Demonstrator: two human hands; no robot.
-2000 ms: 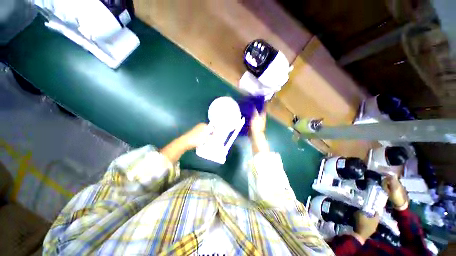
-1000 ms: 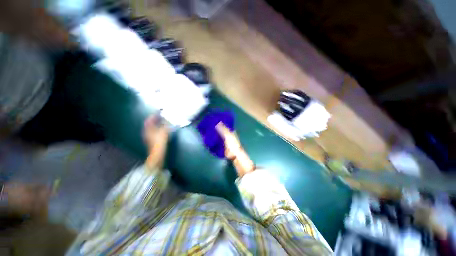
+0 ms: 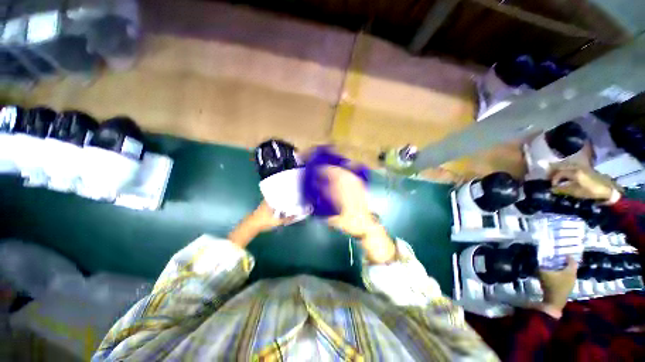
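A security camera with a white body [image 3: 283,192] and a black ball head is over the green bench [image 3: 212,166] in front of me. My left hand [image 3: 260,220] holds its white body from the lower left. My right hand [image 3: 346,205] holds a crumpled purple cloth [image 3: 322,185] against or very near the right side of the body. The hand and cloth are blurred, and the cloth hides part of the camera.
A row of white cameras [image 3: 120,166] stands on the left. A short greenish bottle [image 3: 400,158] is by the metal post [image 3: 481,131]. On the right, another person's hands [image 3: 559,281] work over more cameras [image 3: 488,194]. Brown cardboard [image 3: 233,99] covers the back strip.
The view has turned. My left hand, empty near the left row a second ago, now holds a camera. The lone camera at the back is gone from its place. The cloth stays in my right hand.
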